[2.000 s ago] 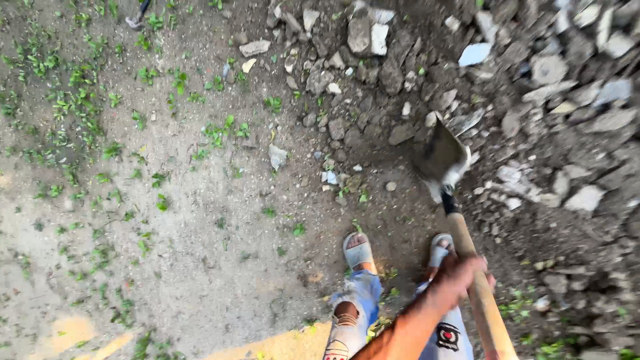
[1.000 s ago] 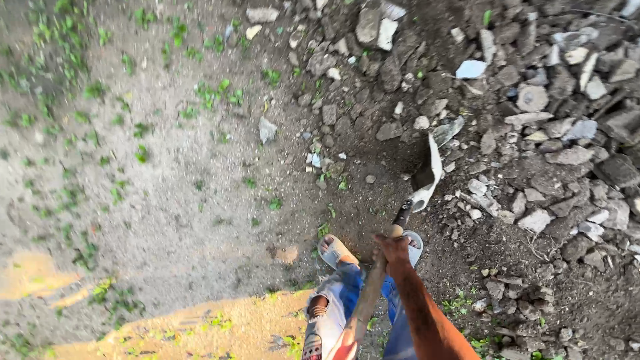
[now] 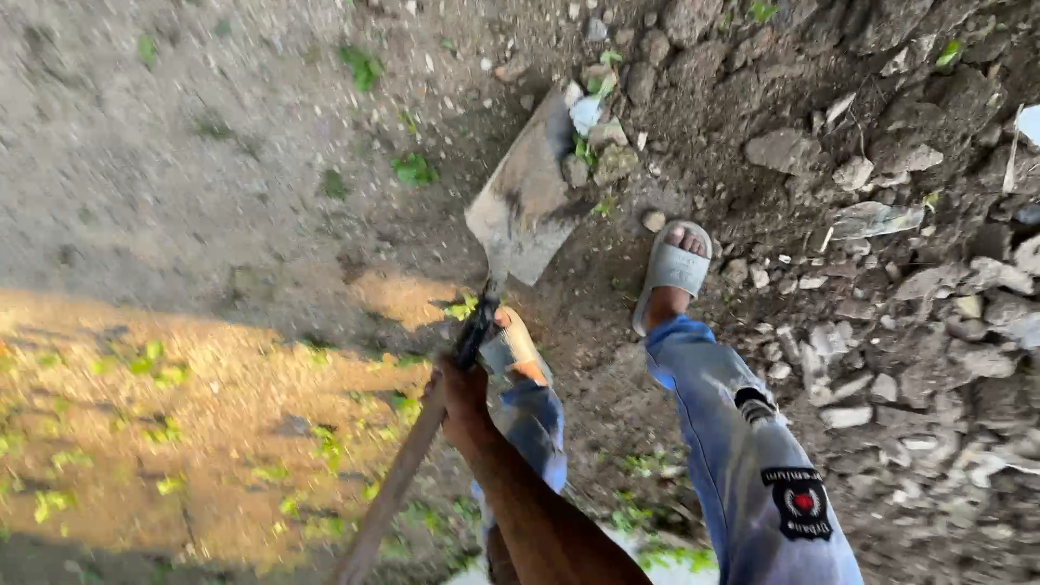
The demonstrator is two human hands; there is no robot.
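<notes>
My right hand is closed around the wooden shaft of a shovel, just below the dark socket. The flat metal blade lies up ahead of my feet, smeared with soil. Small stones, a pale fragment and green leaves are at the blade's right edge; whether they rest on it or beside it I cannot tell. The shaft runs down to the lower left and out of the frame. My left hand is out of view.
Broken rubble spreads along the right side, with larger lumps at the upper right. My sandalled feet stand apart near the blade. Low green plants dot the bare soil and the sunlit strip at lower left.
The shovel blade has moved left, away from the rubble, to the ground ahead of my left foot. My right hand still grips the shaft. The view has shifted and is closer to the ground.
</notes>
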